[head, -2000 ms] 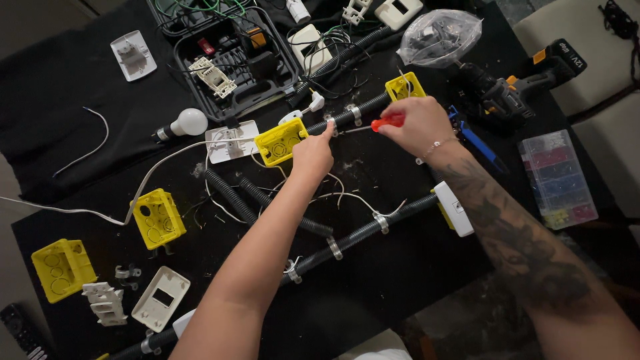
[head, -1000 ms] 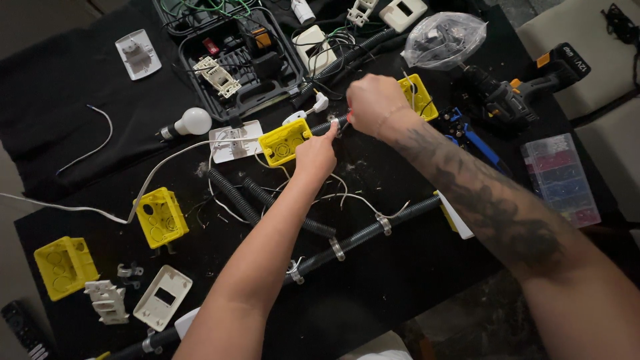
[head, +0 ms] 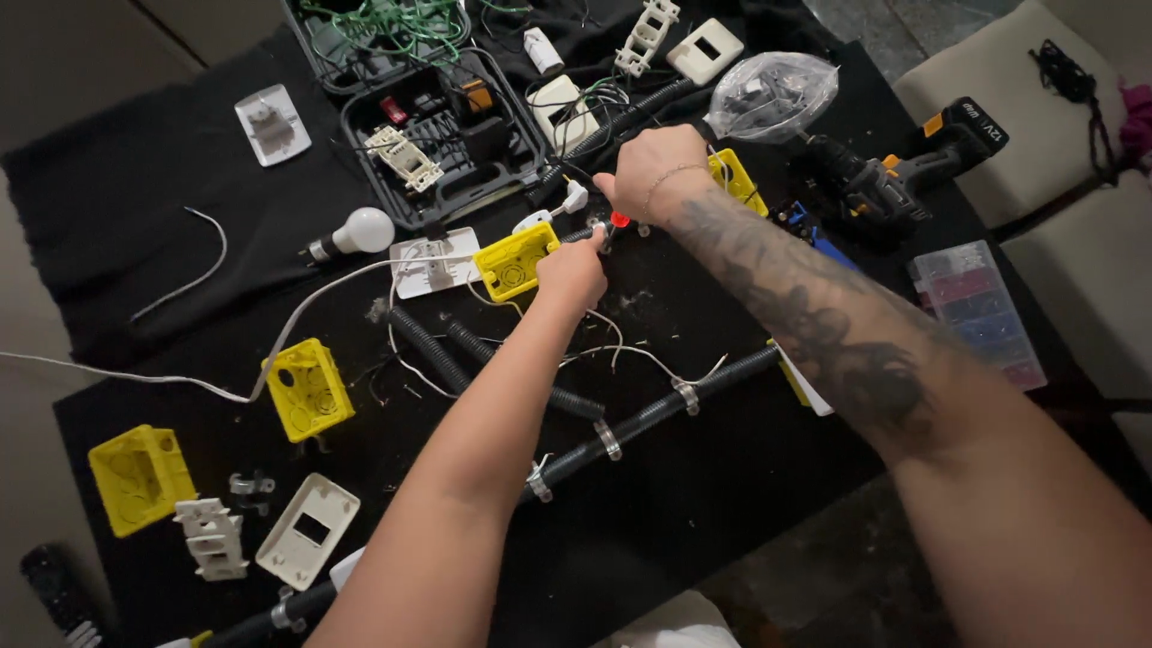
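Note:
My left hand (head: 572, 270) reaches over the right side of a yellow electrical box (head: 515, 261), its index fingertip at a metal conduit clamp (head: 599, 227) on black corrugated conduit (head: 576, 236). My right hand (head: 655, 171) is closed around a screwdriver, whose red part (head: 619, 219) shows below the fist near that clamp; its handle is mostly hidden. Another yellow box (head: 738, 183) lies partly behind my right wrist. A white plug (head: 574, 195) is just above the conduit. Whether my left fingers hold the clamp or only press on it is not clear.
Clamped conduit (head: 648, 414) runs diagonally below, beside a loose white wire (head: 661, 364). An open tool case (head: 450, 193), a light bulb (head: 367, 230), a bag of parts (head: 776, 94), a cordless drill (head: 886, 184) and a compartment box (head: 976, 310) surround the work. More yellow boxes (head: 310, 391) lie at left.
My right hand has moved from the right-hand yellow box's side two seconds ago to above the clamp, still with the red screwdriver. My left hand remains near the middle box.

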